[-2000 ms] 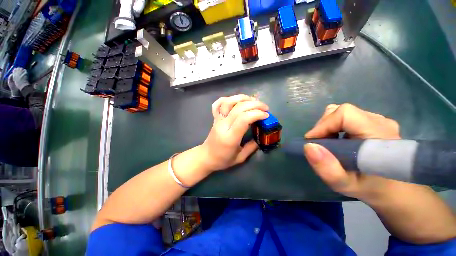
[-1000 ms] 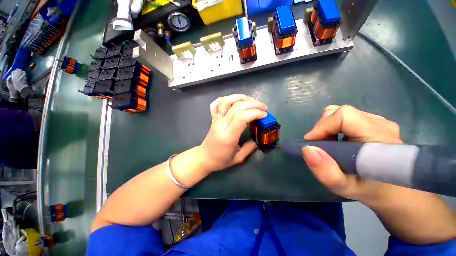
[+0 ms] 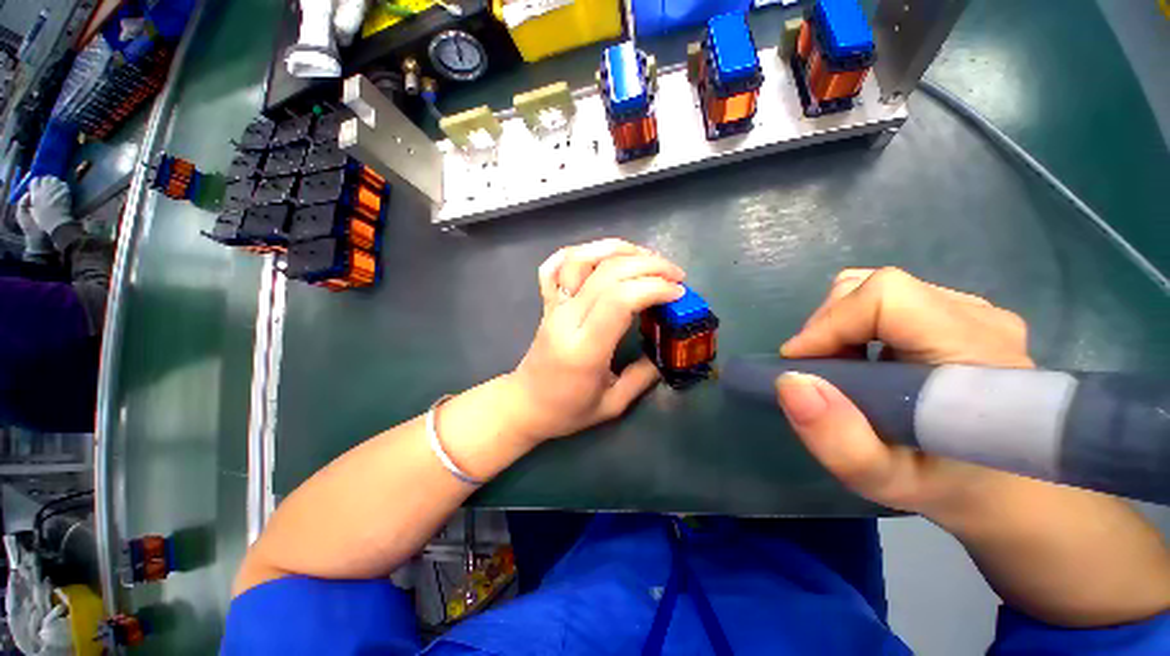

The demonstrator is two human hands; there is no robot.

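My left hand (image 3: 597,327) holds a transformer (image 3: 686,336) with a blue top and orange windings, black base down, near the bench's front. My right hand (image 3: 885,372) grips a thick dark grey syringe with a pale label band (image 3: 994,413). The syringe tip points left at the transformer's lower edge; whether it touches cannot be told. A silvery fixture (image 3: 552,182) stands behind my hands. It bears three blue-topped transformers (image 3: 731,80) at its middle and right. Its two left seats (image 3: 543,113) are empty and pale yellowish.
A block of transformers (image 3: 302,199) sits at the left, beside a green conveyor (image 3: 193,385) with a few loose ones. A dial gauge (image 3: 458,54), yellow bin (image 3: 562,28) and blue bin (image 3: 674,13) are behind the fixture. A grey hose (image 3: 1039,167) crosses the right. Another person's gloved hands show far left.
My hands, the held transformer and the syringe have barely moved. The loose transformers on the conveyor have shifted slightly. The other person's gloved hands have moved a little.
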